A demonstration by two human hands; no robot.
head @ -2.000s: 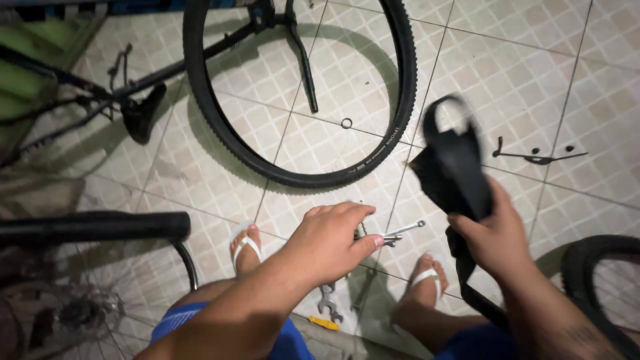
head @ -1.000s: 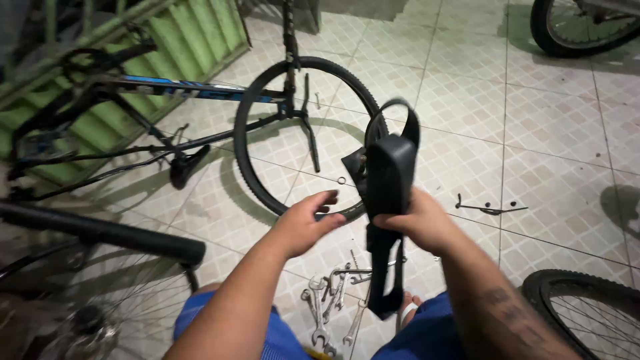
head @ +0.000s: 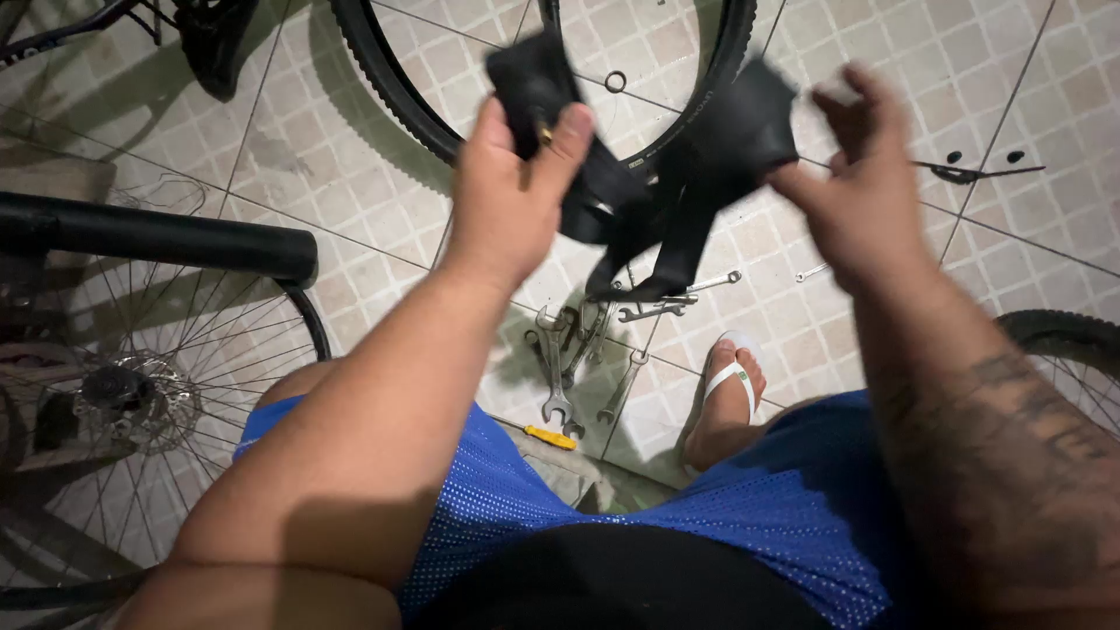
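My left hand (head: pixel 516 188) grips one end of a folded black rubber inner tube (head: pixel 612 192), its thumb beside a small brass-coloured valve. The tube's loops hang between my hands, above the floor tools. At the tube's blurred right part is my right hand (head: pixel 853 166), fingers spread and thumb at the rubber's edge. Below the tube lie several metal wrenches (head: pixel 553 367) and a screwdriver with a yellow handle (head: pixel 551 437). A bicycle tyre (head: pixel 394 101) lies beyond my hands, with a small dark ring (head: pixel 615 82) inside its circle.
On the left are a black tubular part (head: pixel 157 236) and a spoked wheel with a disc rotor (head: pixel 140 401). A black bicycle saddle (head: pixel 214 44) is at the upper left. Thin dark parts (head: pixel 958 173) lie at the right, above another tyre (head: pixel 1063 328). My sandalled foot (head: pixel 731 385) is near the wrenches.
My left hand, free in both earlier frames, now holds the inner tube. My right hand held the tube before; its fingers are now spread. The tube's loops are more spread out. The view has tilted down.
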